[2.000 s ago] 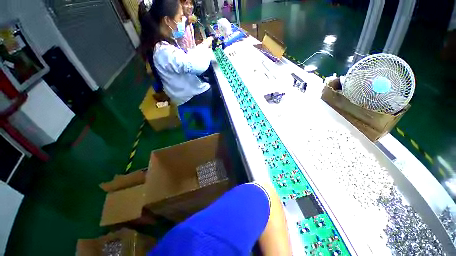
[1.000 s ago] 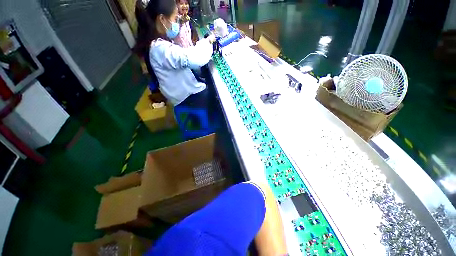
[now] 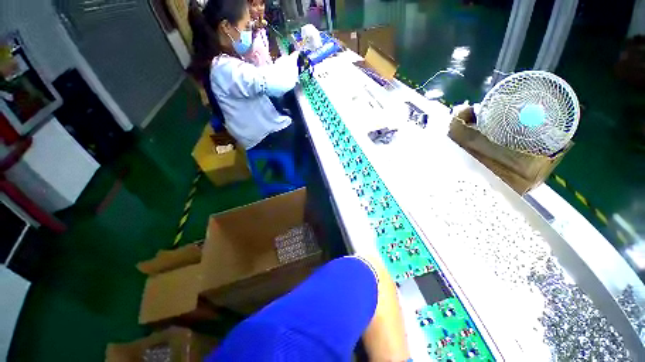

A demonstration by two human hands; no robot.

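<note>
A long row of green printed circuit boards (image 3: 397, 244) dotted with small parts runs from the lower right to the far end of the bench. A dark bare stretch of the track (image 3: 431, 287) shows between two boards near me. A blue sleeve and bare forearm, apparently my left, reach down over the near edge; the hand is cut off by the bottom edge of the picture. My right hand is not in view. Cream components (image 3: 495, 237) lie scattered on the white tray, with a silver component heap (image 3: 580, 318) at the lower right.
A white fan (image 3: 530, 114) stands in a cardboard box (image 3: 506, 159) on the right ledge. Small dark parts (image 3: 382, 135) lie mid-bench. A person in a light jacket (image 3: 247, 99) works at the far left side. A large open carton (image 3: 262, 247) stands on the floor at left.
The view has shifted slightly since two seconds ago. The other person's head and hands have moved a little. My visible forearm stays nearly in place beside the boards.
</note>
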